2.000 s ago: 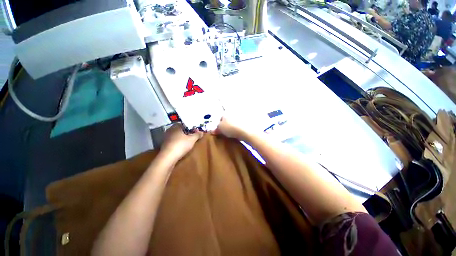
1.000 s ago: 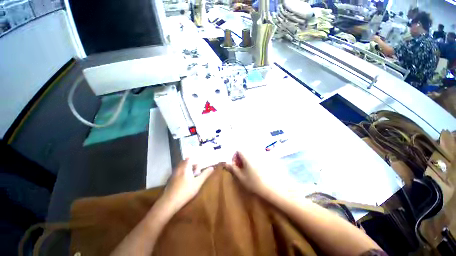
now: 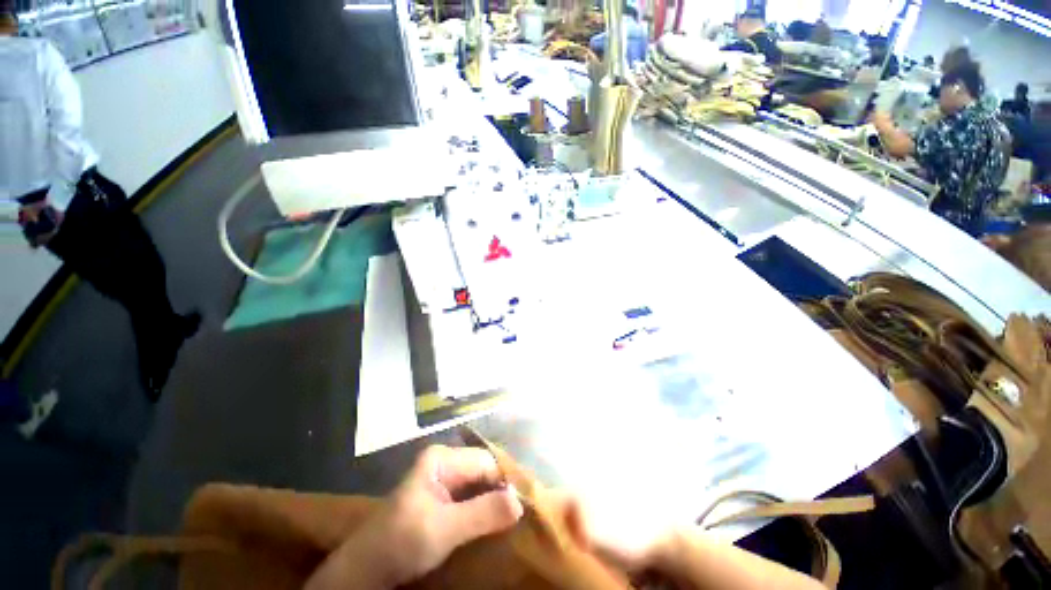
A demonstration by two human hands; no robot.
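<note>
The brown bag panel [image 3: 265,524] lies low across the front, its top edge raised between my hands. My left hand [image 3: 444,513] pinches that edge between thumb and fingers. My right hand [image 3: 611,542] is against the other side of the edge, blurred and partly washed out; its fingers seem closed on the panel. The white sewing machine head [image 3: 490,219] with a red three-diamond logo stands beyond my hands, apart from the bag. A narrow brown strap [image 3: 98,553] loops out at the lower left.
A brown heap of bags with coiled straps [image 3: 910,334] lies right. A loose strap [image 3: 807,505] crosses the table's near edge. A control box with a black panel [image 3: 329,69] and green sheet [image 3: 305,259] are left. A person [image 3: 81,184] is in the left walkway; another [image 3: 968,138] is at the back right.
My hands and the bag edge have moved back from under the machine head towards me. The view has tilted up and a walking person has appeared at the left.
</note>
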